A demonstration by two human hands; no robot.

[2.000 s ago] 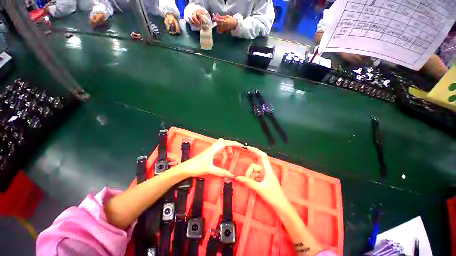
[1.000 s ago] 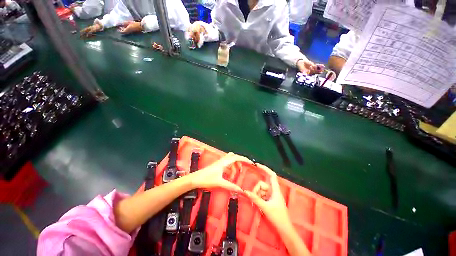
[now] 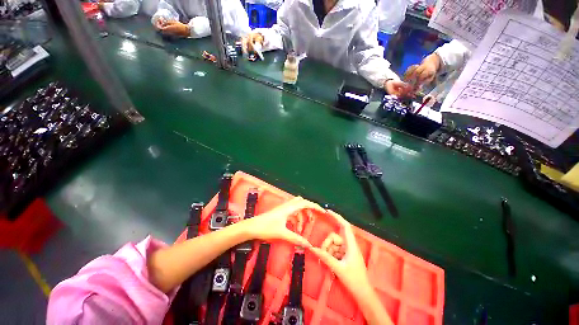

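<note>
My left hand (image 3: 291, 223) and my right hand (image 3: 343, 249) are bare and meet in a ring over the orange-red compartment tray (image 3: 411, 287). Fingertips meet at the far side and thumbs come close at the near side. A tiny dark spot shows at the far fingertips; I cannot tell if anything is held. Black smartwatches lie in the tray's left part: one at the far left (image 3: 219, 219), one below it (image 3: 221, 279), one further right (image 3: 251, 307), and one (image 3: 292, 315) cut by the bottom edge. My left forearm hides part of the straps.
Two watches (image 3: 367, 170) lie side by side on the green bench (image 3: 266, 139) beyond the tray. A dark strap (image 3: 508, 236) lies at right. A black tray of shiny pieces (image 3: 44, 143) is at left. Gowned workers sit opposite, near small black bins (image 3: 353, 97). A printed form (image 3: 520, 76) hangs far right.
The view has shifted, so the bench and watches appear lower and further right. My hands keep the same ring pose over the tray. An opposite worker's hands are now by the bins.
</note>
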